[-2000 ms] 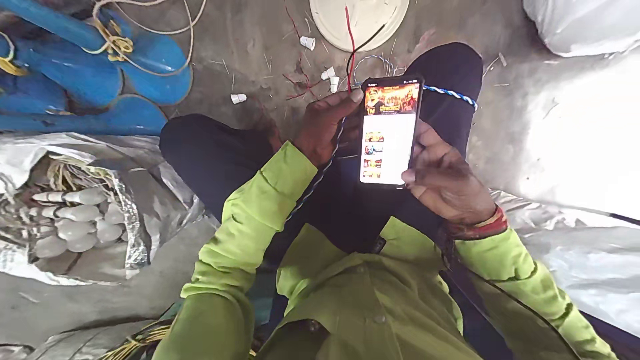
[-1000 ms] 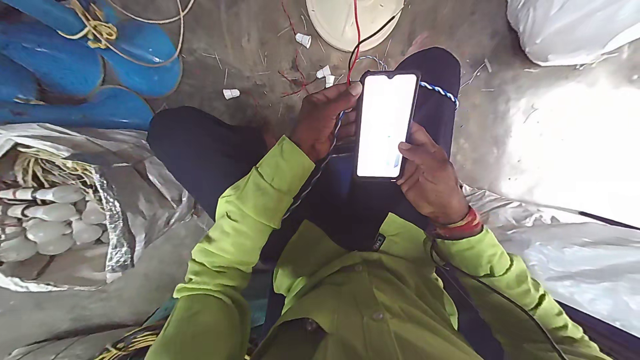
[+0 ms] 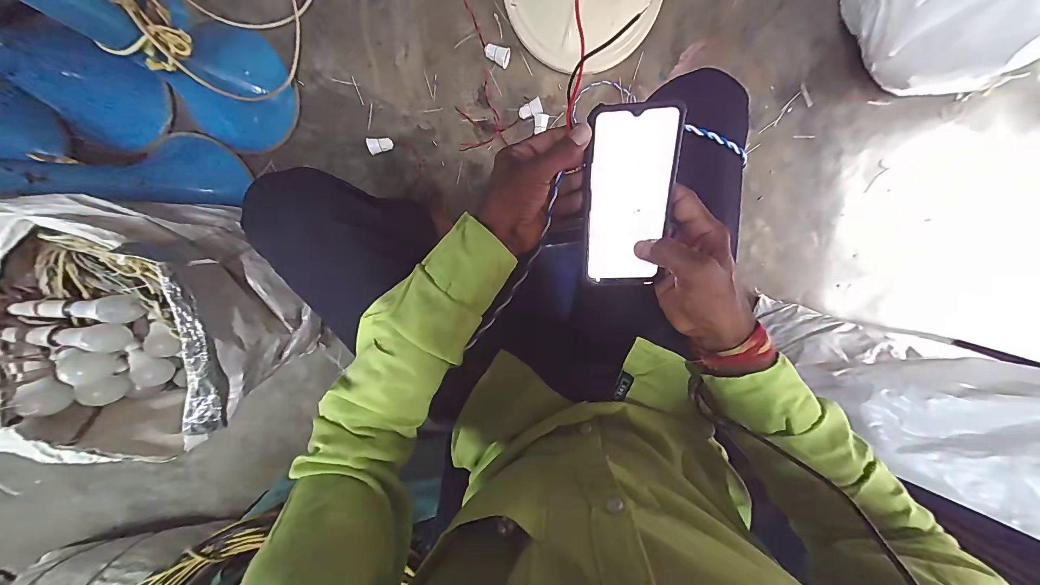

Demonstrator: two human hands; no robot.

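Observation:
A smartphone [image 3: 634, 195] in a dark case, its screen nearly all white, is held upright above my lap. My right hand [image 3: 703, 264] grips its right edge, with the thumb over the lower part of the screen. My left hand [image 3: 536, 183] is at the phone's upper left edge, its thumb tip near the case. Red and black wires [image 3: 578, 65] run up from the left thumb, and a blue-and-white twisted wire [image 3: 552, 199] passes down along that hand. Whether the left fingers also support the phone from behind is hidden.
White plastic bulb holders [image 3: 497, 55] and wire scraps lie on the floor beside a cream round lid [image 3: 536, 24]. Blue cylinders [image 3: 219, 81] with rope are at upper left. At left, an open sack [image 3: 244, 309] holds light bulbs [image 3: 93, 366]. White plastic bags [image 3: 934, 49] sit at right.
The phone's screen showed colourful pictures two seconds ago and is now almost wholly white. Both hands have stayed at the phone.

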